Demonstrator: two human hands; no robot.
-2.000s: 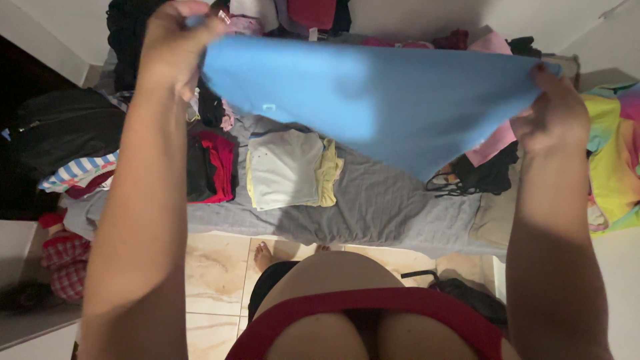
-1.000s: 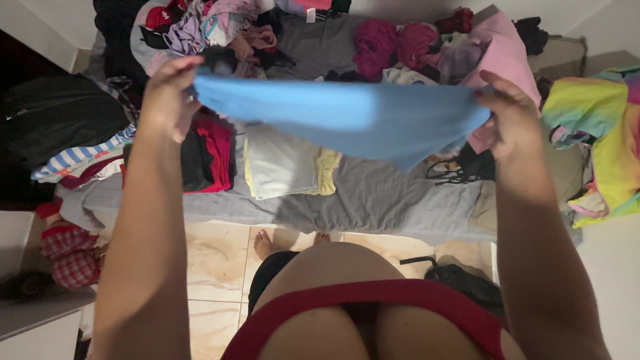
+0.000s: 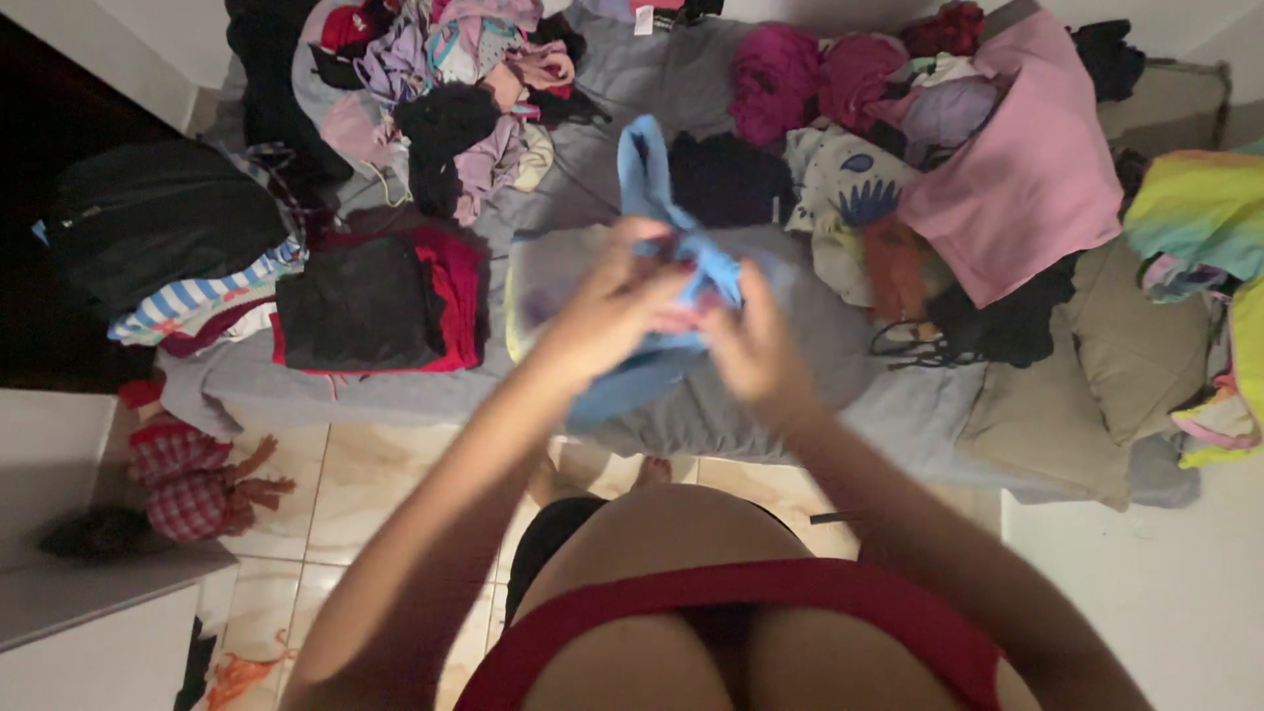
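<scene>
A blue cloth garment (image 3: 632,380), bunched and blurred, is held between my two hands above the bed. My left hand (image 3: 627,301) grips it from the left side, and my right hand (image 3: 755,336) grips it from the right, close by. One strip of the blue cloth stands up beyond my fingers. Partly behind my left hand lies a folded light garment with a yellow edge (image 3: 513,296). Left of that is a folded black garment (image 3: 360,306) on top of red cloth (image 3: 459,296).
Mixed small clothes (image 3: 484,59) cover the bed's far left. A pink cloth (image 3: 1027,158), magenta garments (image 3: 775,84) and a black strappy garment (image 3: 1007,316) lie on the right, near beige cushions (image 3: 1136,346). A black bag (image 3: 163,222) sits at the left end of the grey-sheeted bed (image 3: 849,395).
The blue garment was stretched wide between my raised hands; now it is bunched. Both hands have come together and lower, over the middle of the bed.
</scene>
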